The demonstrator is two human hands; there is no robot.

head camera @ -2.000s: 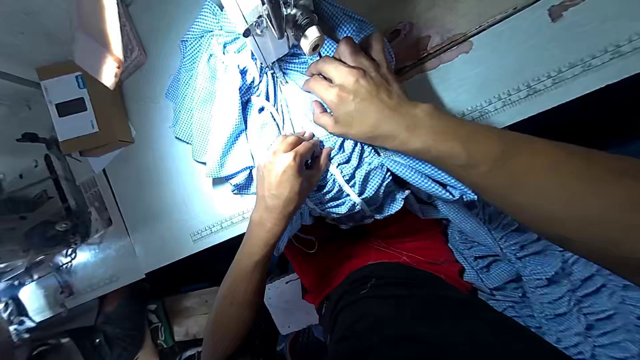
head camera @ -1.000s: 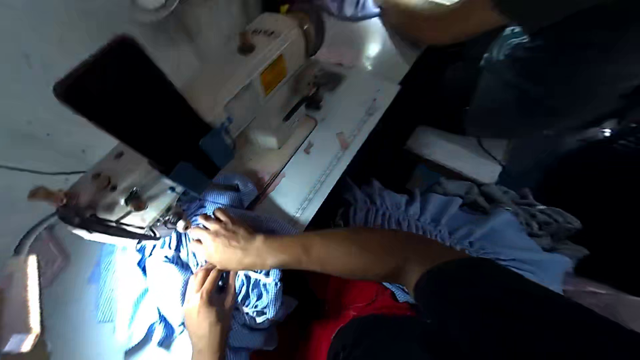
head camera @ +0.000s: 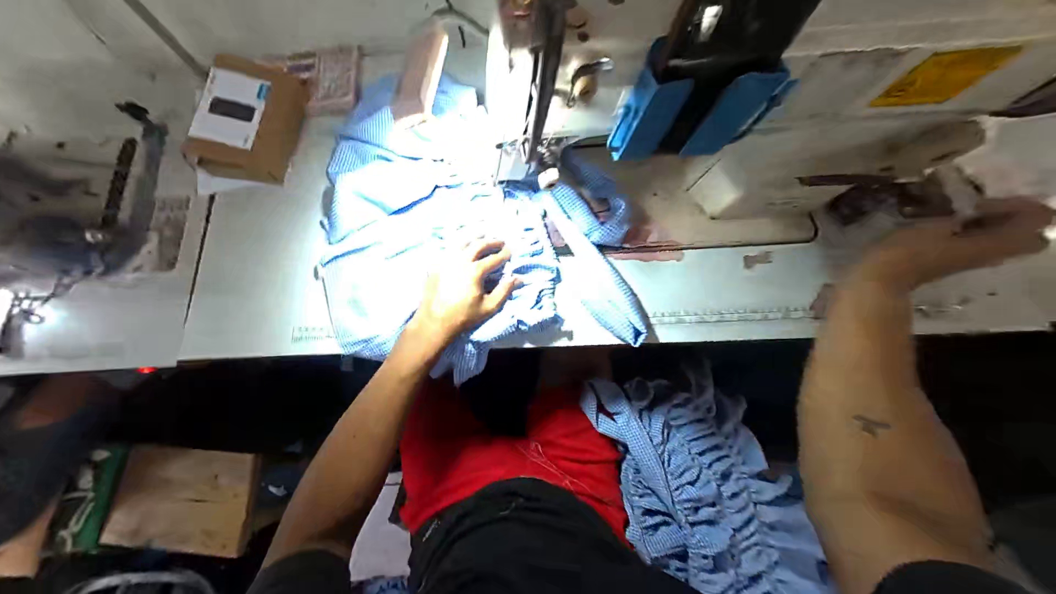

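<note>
Blue-and-white checked gathered fabric [head camera: 528, 285] lies under the sewing machine's needle area [head camera: 528, 161], its left part washed out by the lamp. My left hand [head camera: 466, 289] rests on this fabric, fingers spread, just below the presser foot. A narrow strip of the same cloth [head camera: 598, 285] runs from the needle area to the table's front edge. My right hand [head camera: 1002, 227] is off the fabric at the far right, by the right end of the machine bed; it is blurred, and whether it holds anything cannot be told. More gathered checked cloth [head camera: 693, 470] hangs beside my lap.
A cardboard box [head camera: 247, 120] stands at the back left. A black device sits in a blue holder [head camera: 701, 107] against the machine arm. Another sewing machine [head camera: 91, 214] is at the left. The table's front edge [head camera: 726, 330] bears a ruler tape. Below left is a wooden board [head camera: 181, 499].
My right hand has left the fabric near the needle and moved far to the right. My left hand stays on the fabric. The view has swung strongly between frames.
</note>
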